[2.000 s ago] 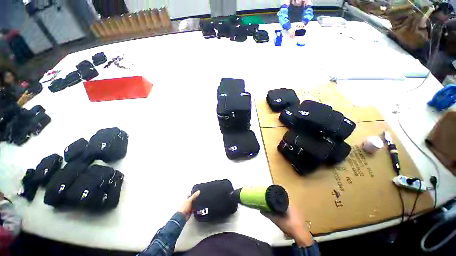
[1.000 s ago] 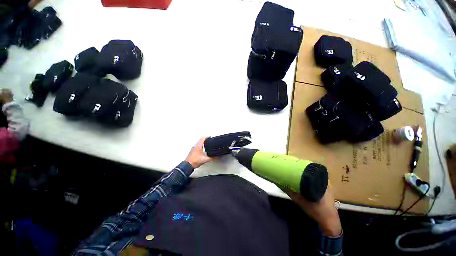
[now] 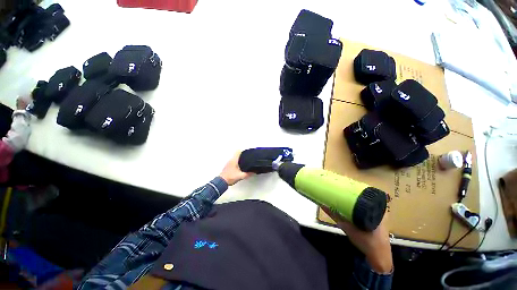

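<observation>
My left hand holds a small black bag by its left end, near the table's front edge, with a narrow side turned up. My right hand grips a lime-green hot air gun from below; its fingers are mostly hidden behind the barrel. The metal nozzle points left, at or very close to the bag's right part; I cannot tell if they touch.
Black bags lie in a pile at left, others are stacked at centre, more on cardboard at right. A whitish tub, pen-like tool and power strip sit at right. Another person's hand shows at left.
Since the first frame the view has tilted down and the bag has been turned from its logo face to a narrow side. Since the second, bag and gun have shifted slightly right.
</observation>
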